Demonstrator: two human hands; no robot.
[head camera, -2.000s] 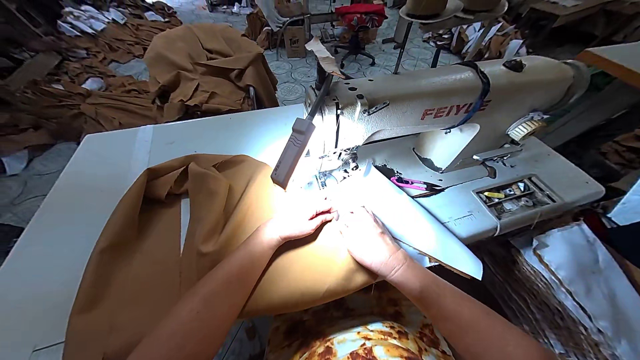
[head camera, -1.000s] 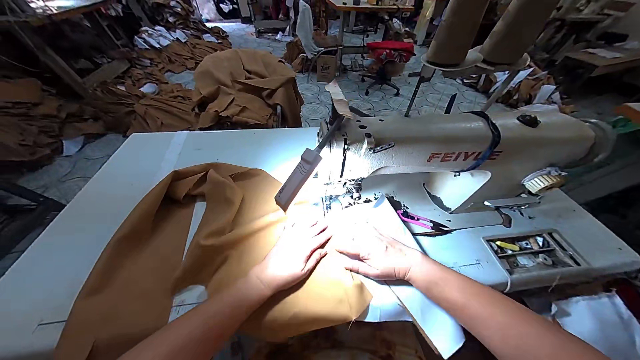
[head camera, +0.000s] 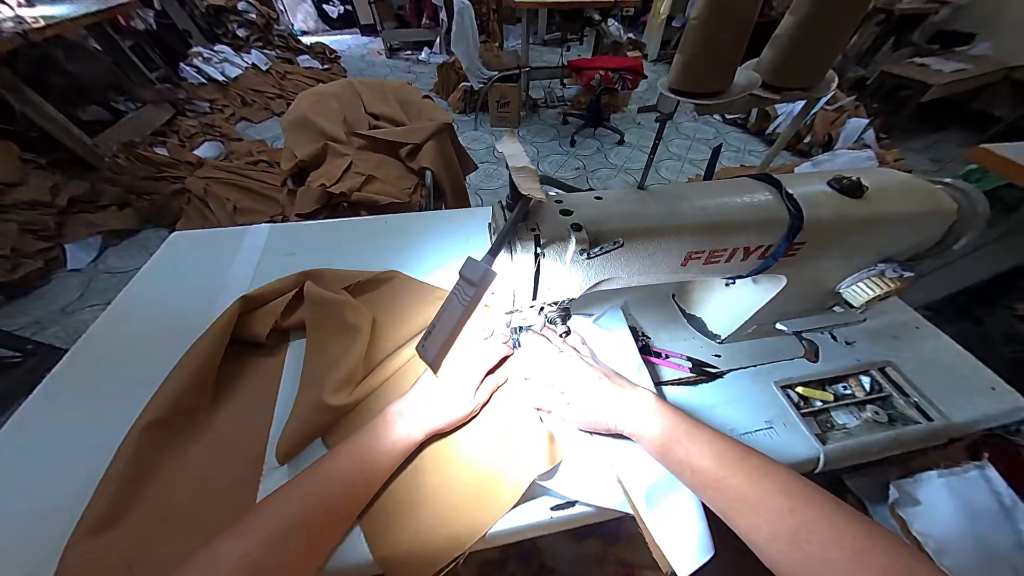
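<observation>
A Feiyue sewing machine (head camera: 680, 232) stands on a white table, its lamp (head camera: 458, 312) glaring over the needle area. Tan fabric (head camera: 336, 400) is spread left of and below the needle. On it, just left of the presser foot (head camera: 516, 332), lies my left hand (head camera: 456, 392), palm down. My right hand (head camera: 588, 392) rests flat at the right of the foot, over the edges of the tan fabric and a white cloth piece (head camera: 672, 504). Glare hides some fingertips and the seam. Pink-handled thread snips (head camera: 676, 360) lie under the machine arm.
A recessed tray (head camera: 860, 404) with bobbins and small parts is at the right. Thread cones (head camera: 716, 48) stand behind the machine. More tan fabric (head camera: 364, 120) is heaped beyond the table, with piles on the floor. A red-covered chair (head camera: 606, 72) stands farther back.
The lower edge of the tan fabric has shifted, with more of the table's front edge showing. Both hands stay on the cloth near the needle. The view has tilted up since the earliest frame.
</observation>
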